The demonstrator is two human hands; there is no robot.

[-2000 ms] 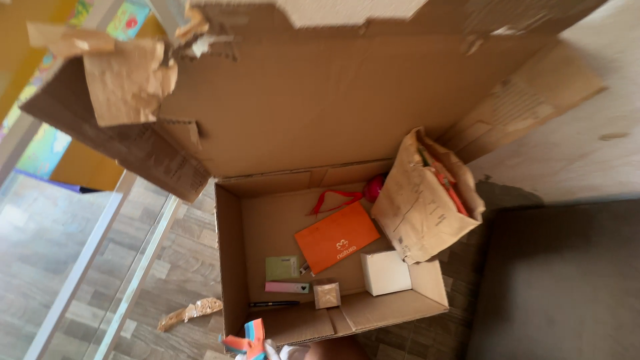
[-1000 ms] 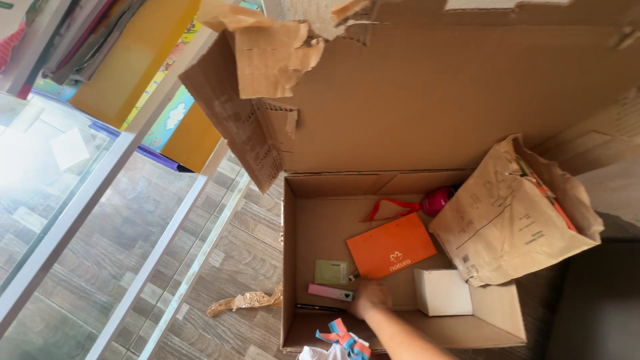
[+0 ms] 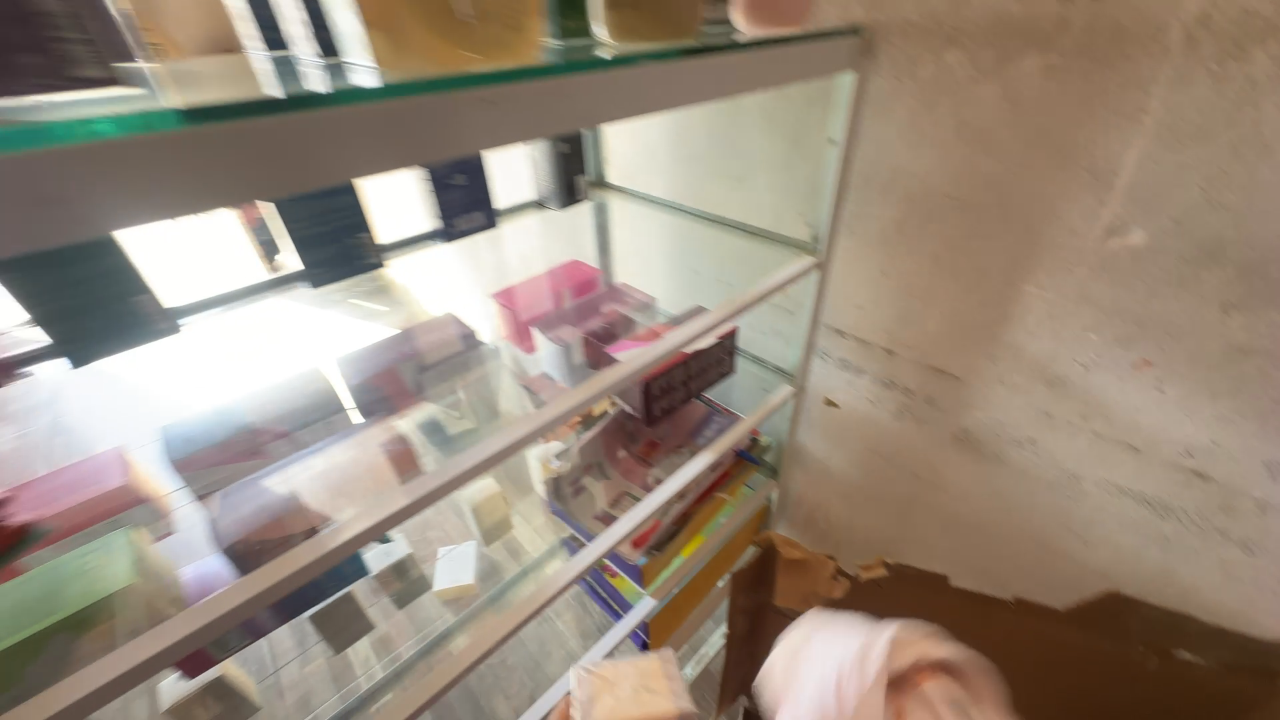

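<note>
At the bottom edge, a small beige box (image 3: 632,688) is gripped, with a fingertip of my left hand (image 3: 562,710) showing at its left side; the rest of that hand is out of frame. To its right is a blurred, whitish-pink bundle of cloth or thin plastic (image 3: 830,665). A skin-toned patch in the bundle looks like part of my right hand (image 3: 935,695), closed on it. Both hands are in front of the glass shelving, near the opened cardboard carton (image 3: 1050,650) at the lower right.
Glass shelves with pale metal rails (image 3: 560,405) fill the left side. They hold several boxes, a pink container (image 3: 548,298) and stacked colourful boxes (image 3: 680,520). Bottles or jars (image 3: 650,18) stand on the top shelf. A bare plaster wall (image 3: 1040,300) rises at the right.
The view has swung up from the carton to the shelves. One second ago a hand reached into the carton, where a small box lay two seconds ago; a similar box is now held outside it.
</note>
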